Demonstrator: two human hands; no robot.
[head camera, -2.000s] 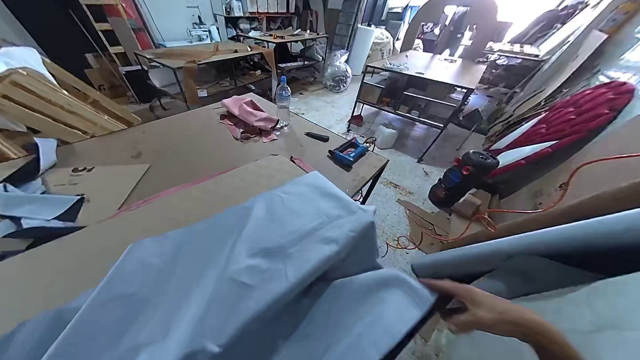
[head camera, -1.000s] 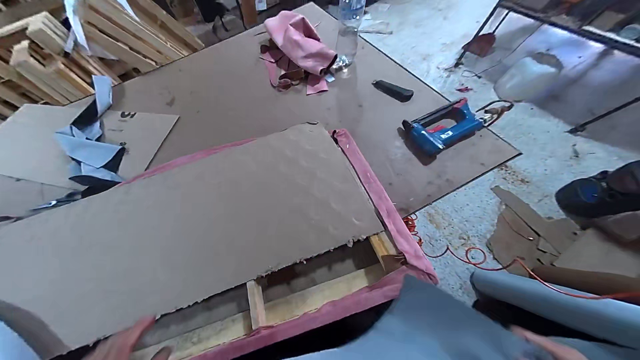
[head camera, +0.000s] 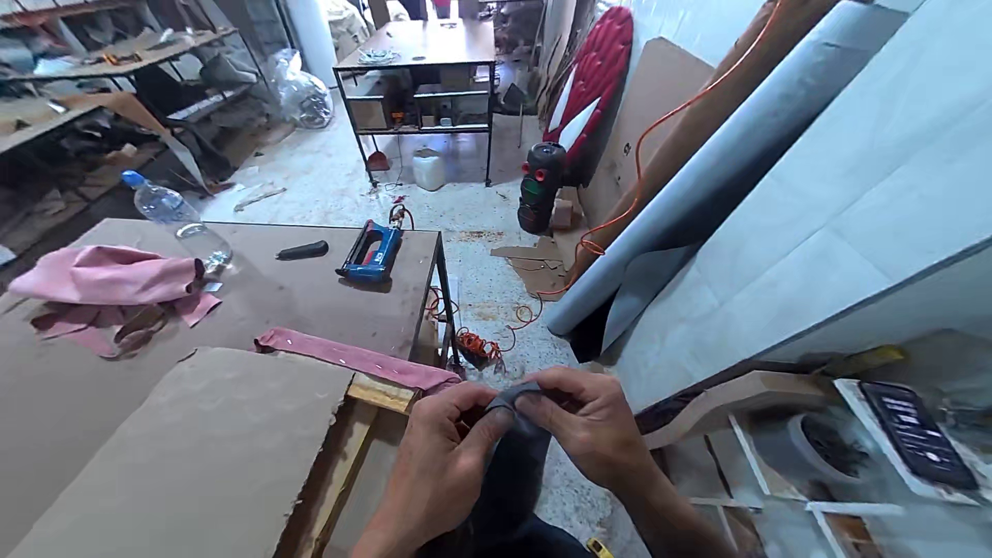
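My left hand (head camera: 457, 449) and my right hand (head camera: 589, 426) pinch the edge of a piece of grey fabric (head camera: 521, 457) between thumbs and fingers, the hands nearly touching. The fabric hangs down below them. Just left of my left hand is the corner of a wooden frame (head camera: 384, 393), edged with stapled pink fabric (head camera: 353, 358) and partly covered by cardboard (head camera: 209, 449). Beyond it on the table (head camera: 310, 302) lie a blue pneumatic stapler (head camera: 372, 252), a black-handled knife or cutter (head camera: 302, 250) and crumpled pink fabric (head camera: 108, 279).
A plastic bottle (head camera: 182, 221) stands near the pink fabric. An orange air hose (head camera: 639, 155) runs from the floor along a grey fabric roll (head camera: 721, 163) at right. A shelf at lower right holds a phone (head camera: 918, 434). Another table (head camera: 426, 46) stands further back.
The view has swung right. One second ago my hands were apart at the frame and the grey fabric; now they are together on the fabric's edge. Two seconds ago grey fabric lay spread over the frame.
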